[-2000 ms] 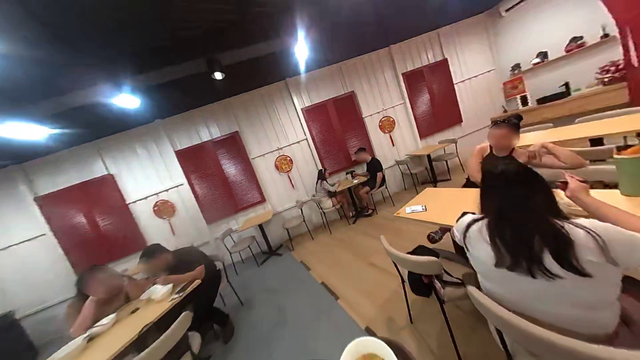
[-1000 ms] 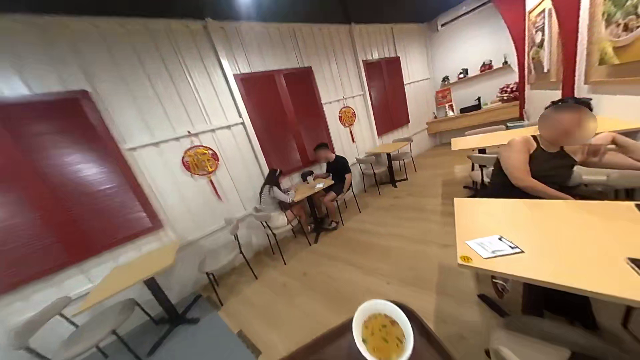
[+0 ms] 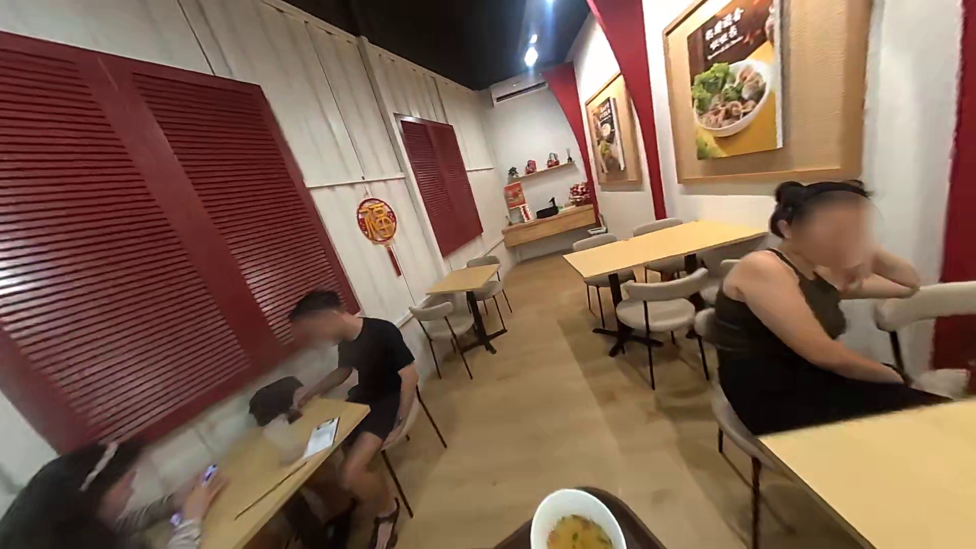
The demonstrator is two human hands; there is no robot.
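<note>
Neither my left hand nor my right hand shows in the head view, so what they hold or touch is hidden. At the bottom edge, a little right of the middle, a white bowl (image 3: 543,516) holds a yellowish clear soup (image 3: 578,532) with green bits floating in it. It stands on a dark brown tray (image 3: 634,526), of which only the far rim and corners show. The near parts of both bowl and tray are cut off by the frame.
Two seated people are at a wooden table (image 3: 263,473) at left, and another person (image 3: 793,320) sits at right beside a table (image 3: 884,465). A wooden floor aisle (image 3: 518,412) runs between them toward tables, chairs (image 3: 659,313) and a wall counter (image 3: 549,226).
The two people at the small table by the wall now appear much nearer, at lower left. The view has moved forward along the aisle. Bowl and tray remain at the bottom edge.
</note>
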